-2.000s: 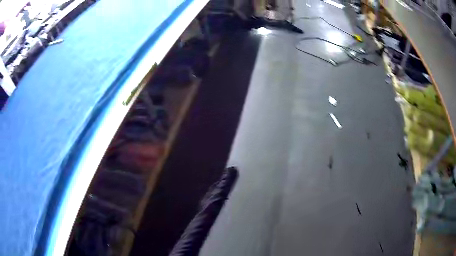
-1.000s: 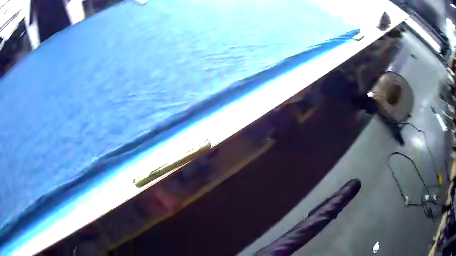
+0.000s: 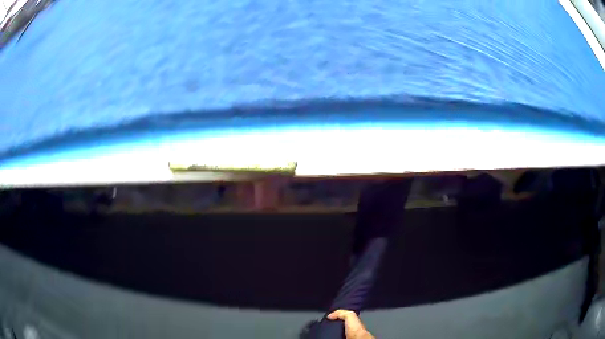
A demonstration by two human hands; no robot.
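My right hand (image 3: 353, 323), cut off by the bottom edge, is closed around the rolled purple fabric (image 3: 361, 275). The dark roll slants up from the hand towards the table, and its upper end is hard to tell from the shadow. The blue fabric lay (image 3: 298, 66) covers the table, with a rippled surface and a darker blue front edge. A short yellowish patterned bar (image 3: 232, 170) lies on the table's white front edge (image 3: 398, 149), left of the middle. My left hand is not in view.
Below the table edge is a dark shelf (image 3: 265, 195) with blurred items, one reddish. Deep shadow lies beneath it, and grey floor (image 3: 166, 314) shows along the bottom. A dark upright shape (image 3: 592, 265) stands at the far right. A pale edge shows at the upper right.
The view has turned left to face the blue lay squarely. The roll has moved from pointing along the aisle to pointing at the table. My right hand has come into view at the bottom.
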